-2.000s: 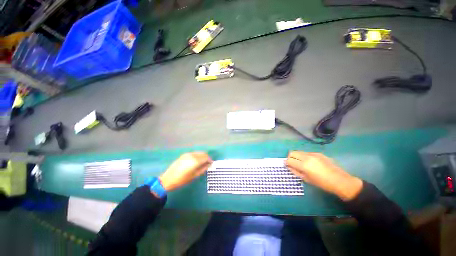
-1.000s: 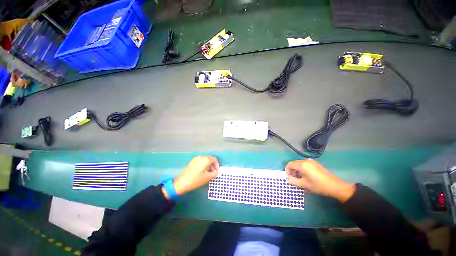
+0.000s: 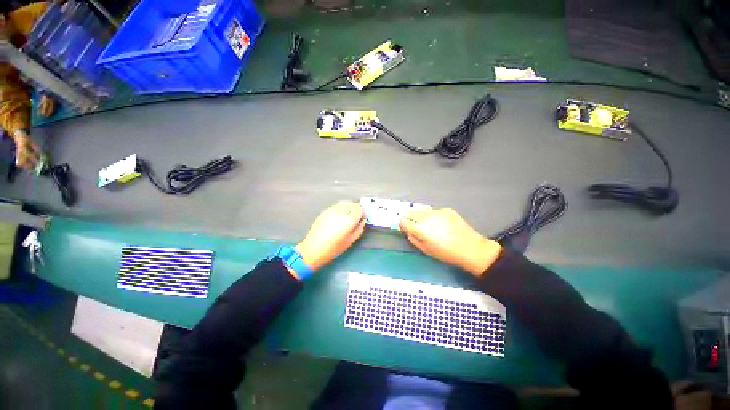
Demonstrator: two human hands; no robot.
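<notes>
A power adapter board [image 3: 383, 211] lies white face up near the front edge of the belt. My left hand [image 3: 334, 234] has its fingers on the board's left end. My right hand [image 3: 448, 237] has its fingers over the right part and hides that end; whether either hand holds a tiny pad cannot be seen. The board's black cable [image 3: 538, 211] lies coiled to the right, partly hidden by my right hand. The sheet of round adhesive pads [image 3: 424, 314] lies on the green ledge below my hands, untouched.
A striped sheet [image 3: 166, 271] lies left on the ledge. Other boards [image 3: 347, 124] [image 3: 594, 118] [image 3: 121, 171] with cables lie on the belt. A blue tote [image 3: 180, 44] stands beyond it. Another person's hand [image 3: 27, 152] reaches in at far left. A machine [image 3: 708, 344] is at right.
Both my hands have moved from the top corners of the dotted sheet forward to the board on the belt. Another person's hand and orange sleeve now show at the far left.
</notes>
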